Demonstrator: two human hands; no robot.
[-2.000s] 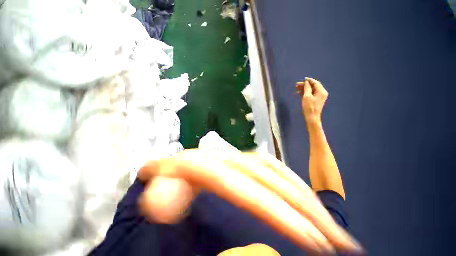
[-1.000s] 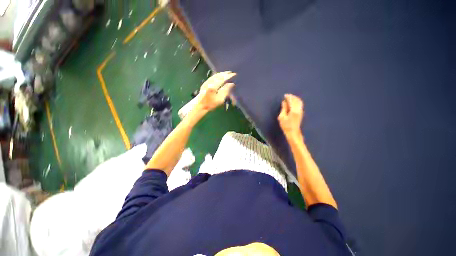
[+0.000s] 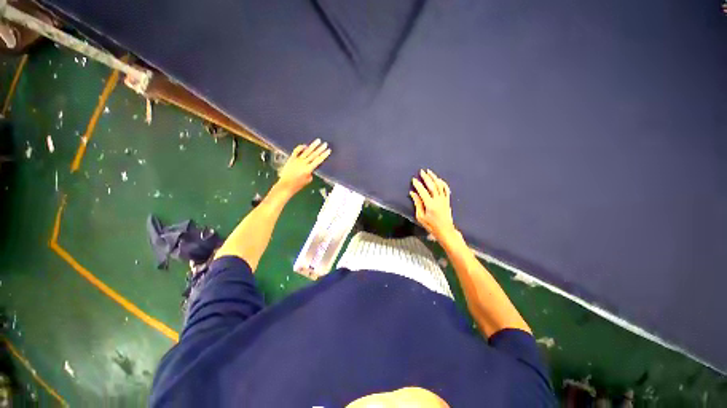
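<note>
Dark navy fabric [image 3: 558,159] covers the table in front of me, mostly smooth, with two dark folds meeting in a V at the top. Its pale edge runs diagonally from upper left to lower right. My left hand [image 3: 304,163] lies on the fabric edge, palm down, fingers slightly spread. My right hand [image 3: 432,201] rests flat on the fabric just inside the edge, fingers a little apart. Neither hand shows a grip on the fabric.
A long white flat piece with markings [image 3: 331,231] sticks out from the table edge between my arms. The green floor [image 3: 119,295] has yellow-orange lines and scattered scraps. A dark cloth scrap [image 3: 179,239] lies on the floor at the left. Brown table side [image 3: 199,103] shows at upper left.
The view has turned, so the table edge now runs more crosswise. My left hand has come down onto the fabric edge. My right hand has opened flat near the edge. The V-shaped folds now show.
</note>
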